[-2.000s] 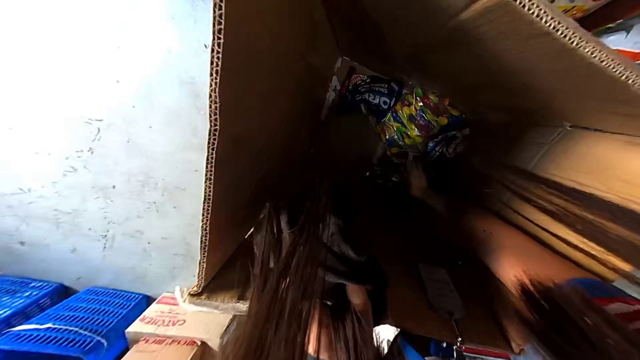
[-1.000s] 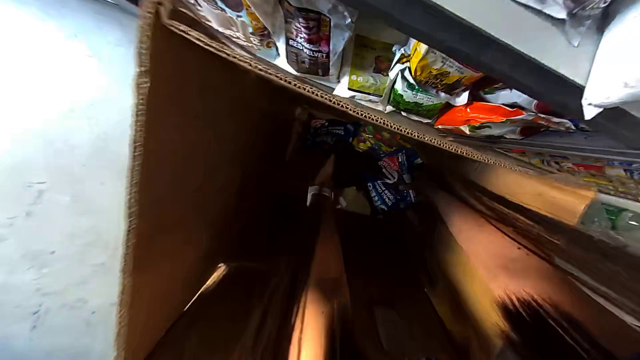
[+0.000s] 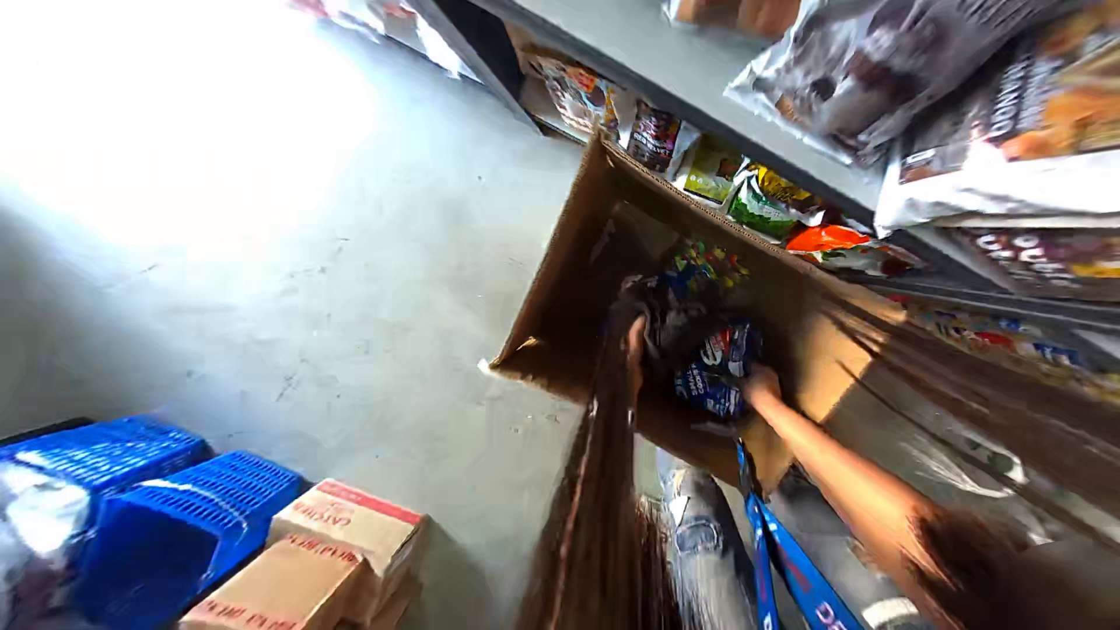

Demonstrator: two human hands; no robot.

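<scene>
An open cardboard box (image 3: pixel 547 289) stands on the floor with several packets inside. My right hand (image 3: pixel 759 388) is in the box at the right edge of a dark blue printed packet (image 3: pixel 719 372), its fingers around that edge. My left hand (image 3: pixel 637 337) reaches into the box on the left, beside dark packets; hair and shadow hide most of it, so its hold cannot be told. A yellow and green patterned packet (image 3: pixel 709 267) lies deeper in the box, above the blue one.
Grey shelves (image 3: pixel 787 144) with bagged goods run along the upper right, close to the box. Blue plastic baskets (image 3: pixel 188 516) and closed cardboard cartons (image 3: pixel 328 534) sit on the floor at lower left. My hair and a blue lanyard (image 3: pixel 787 560) hang in front.
The view has drawn back and shows more floor and shelving. Both hands remain inside the box; my right hand now shows at the blue packet.
</scene>
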